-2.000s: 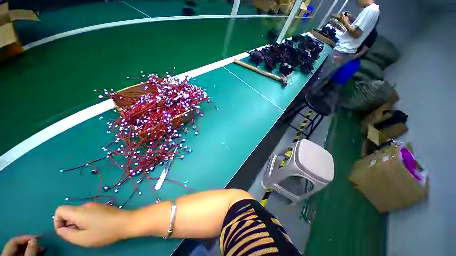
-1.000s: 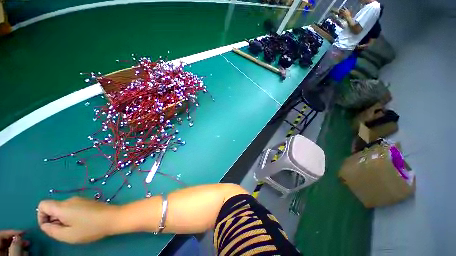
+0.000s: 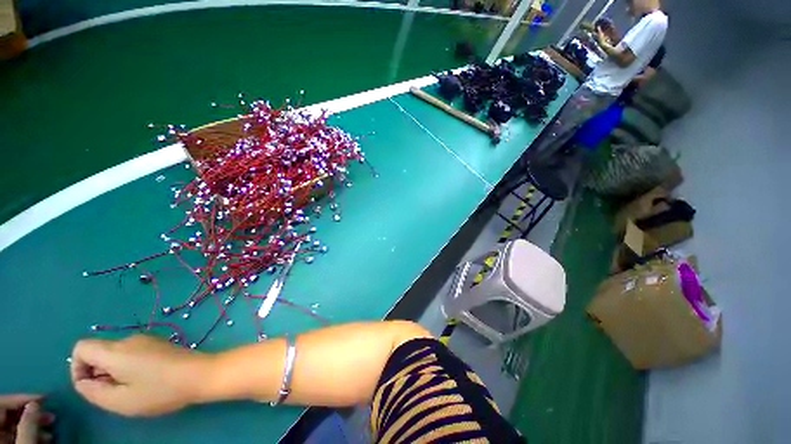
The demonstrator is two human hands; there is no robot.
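My right hand (image 3: 130, 375) reaches in from the right, at the lower left of the view. Its fingers are curled shut, and a small pale tip shows at their edge, seemingly of a wire lead; the rest is hidden. My left hand (image 3: 24, 421) is cut off by the lower left corner, close to the right one. Its fingertips are close together, and I cannot tell what they hold. A tangled pile of red wire leads (image 3: 251, 186) with whitish tips lies beyond my right hand, partly over an open brown carton (image 3: 221, 137).
A white strip (image 3: 272, 295) lies beside the pile on the green bench (image 3: 382, 217). A wooden stick (image 3: 453, 111) and a heap of black units (image 3: 507, 87) lie farther along. A white-rimmed belt curves behind. A person, stools and cartons (image 3: 659, 312) are at the right.
The view has shifted slightly, so the pile and bench sit a little differently. My right hand stays curled at the lower left, and my left hand stays at the corner.
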